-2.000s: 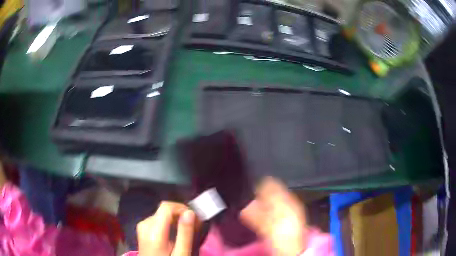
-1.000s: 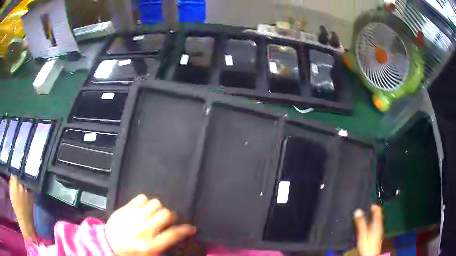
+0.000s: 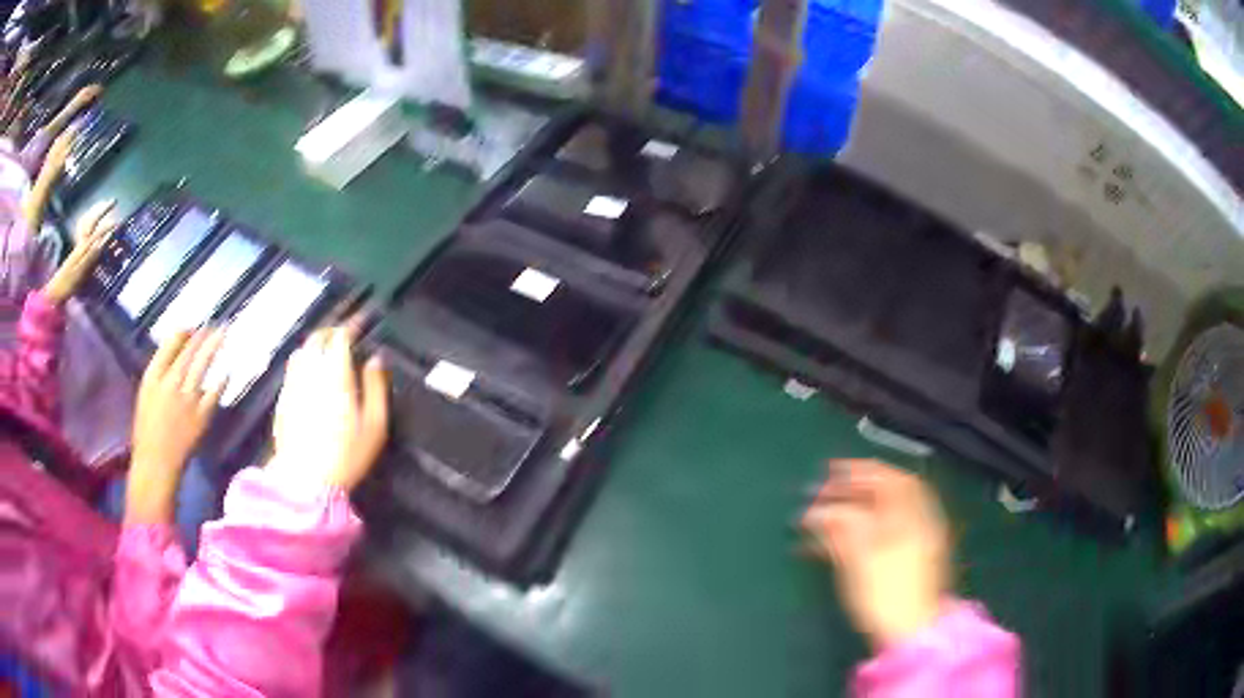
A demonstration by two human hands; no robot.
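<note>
My left hand (image 3: 325, 409) is at the left, between the tray of lit smartphones (image 3: 218, 286) and the near left corner of the middle foam tray (image 3: 512, 525); whether it grips either is unclear. The middle tray holds several dark smartphones (image 3: 478, 434), each with a white label sticker (image 3: 450, 379). My right hand (image 3: 880, 545) is over the green bench at the right, fingers loosely bent, holding nothing visible. A foam tray (image 3: 873, 280) lies on the stack at the rear right, with one labelled phone (image 3: 1030, 357) visible in it. The picture is blurred.
Another person's hand (image 3: 178, 396) touches the lit-phone tray; more hands are at the far left. A white box (image 3: 352, 137) and an upright white sheet (image 3: 430, 48) stand behind. A blue bin (image 3: 832, 68) is at the rear, a green fan (image 3: 1207, 416) at the right edge.
The large tray with one phone has left the front and lies on the rear tray. Both hands are off it; my left hand has moved left. The view has turned left.
</note>
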